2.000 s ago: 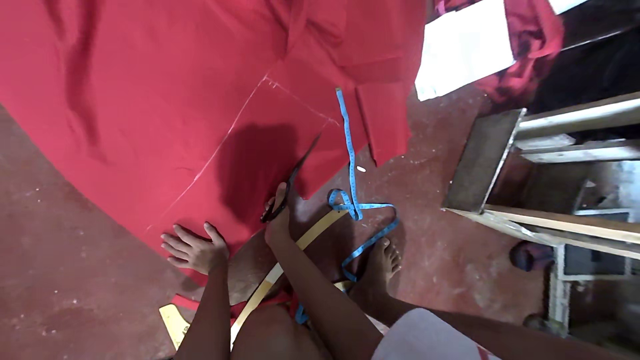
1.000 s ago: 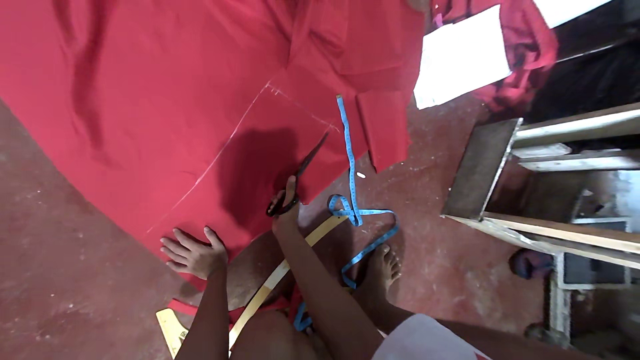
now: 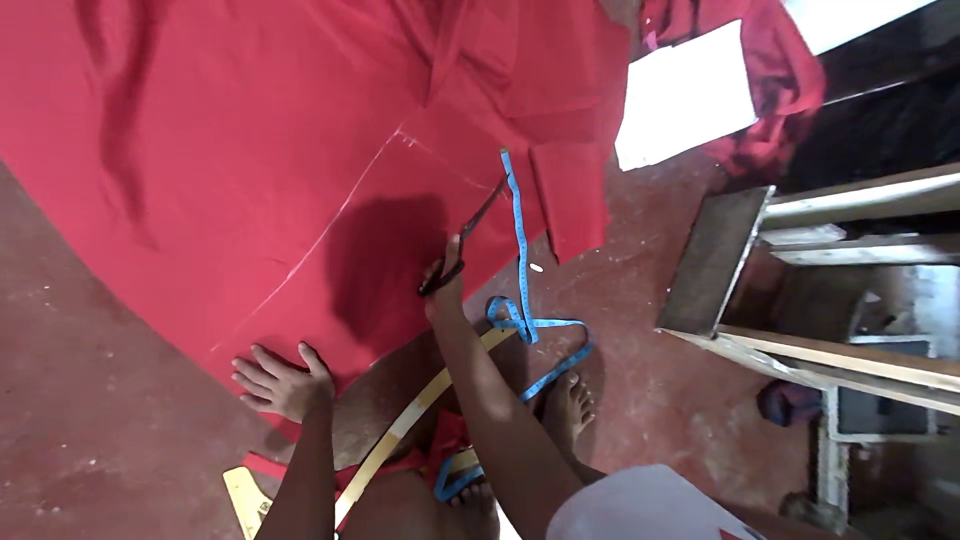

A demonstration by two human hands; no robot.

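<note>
Red fabric [image 3: 225,187] lies spread over the floor, with a chalk line [image 3: 330,225] drawn across it. My left hand [image 3: 289,386] rests flat with spread fingers on the fabric's lower edge, near the chalk line's end. Dark-handled scissors [image 3: 480,215] are in my right hand [image 3: 446,281], above the fabric, their blades pointing up and right to the upper end of a blue tape measure [image 3: 521,247]. Whether the blades are parted is not plain. The tape runs down off the fabric and loops on the floor beside a curved yellowish ruler [image 3: 409,416].
A small white piece, perhaps chalk [image 3: 535,268], lies on the red floor [image 3: 637,420]. White paper [image 3: 686,94] and more red cloth [image 3: 784,67] are at the upper right. A wooden frame [image 3: 720,262] stands at the right. Another yellow ruler [image 3: 246,501] lies lower left, and my bare feet are close to the tape.
My right hand, with the scissors, has moved up and right over the fabric from near its lower edge. My left hand stays flat in about the same place.
</note>
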